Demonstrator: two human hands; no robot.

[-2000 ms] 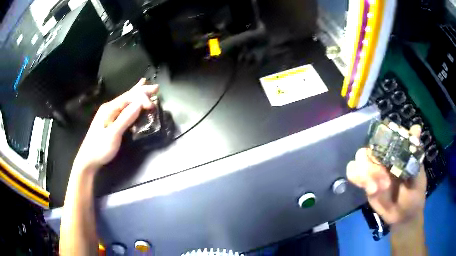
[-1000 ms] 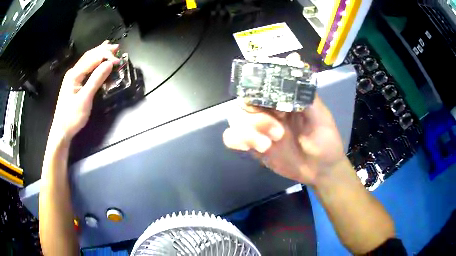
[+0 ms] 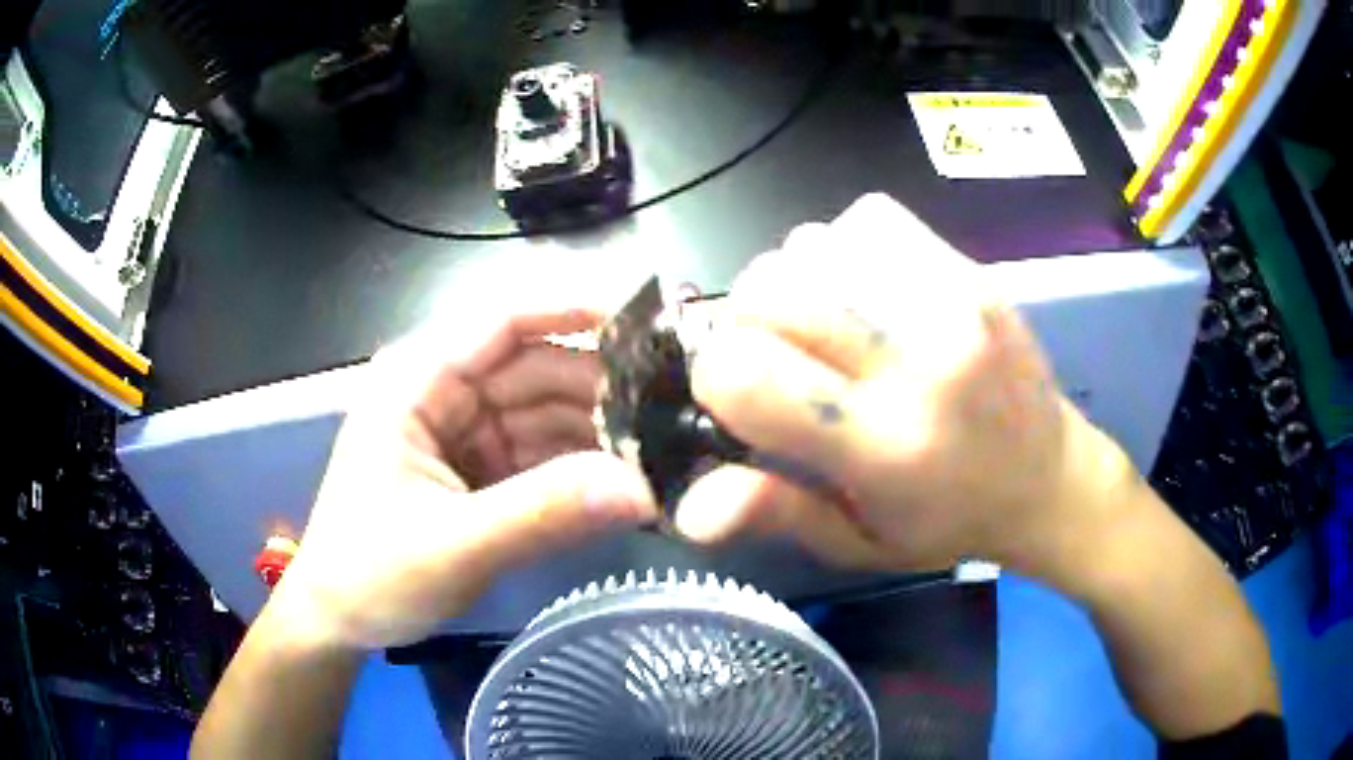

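A small dark module [image 3: 641, 379] is held upright, nearly edge-on, above the grey panel. My right hand [image 3: 905, 394] grips it from the right, thumb at its lower edge. My left hand [image 3: 460, 460] touches its left side with the thumb, the other fingers curled behind. The fingers hide part of the module. The fixture [image 3: 549, 144], a dark block with a silver top and a round part on it, stands on the black plate beyond my hands. No hand touches it.
A black cable [image 3: 712, 175] curves over the plate. A white label [image 3: 997, 135] lies at the right. Striped side posts stand left and right [image 3: 1209, 119]. A round fan [image 3: 672, 676] is below the grey panel [image 3: 223, 460]. A red knob [image 3: 276, 558] is left; trays [image 3: 1246, 342] flank the machine.
My left hand has left the fixture and come to the module. My right hand has turned the module from flat-facing to nearly edge-on. The view has shifted.
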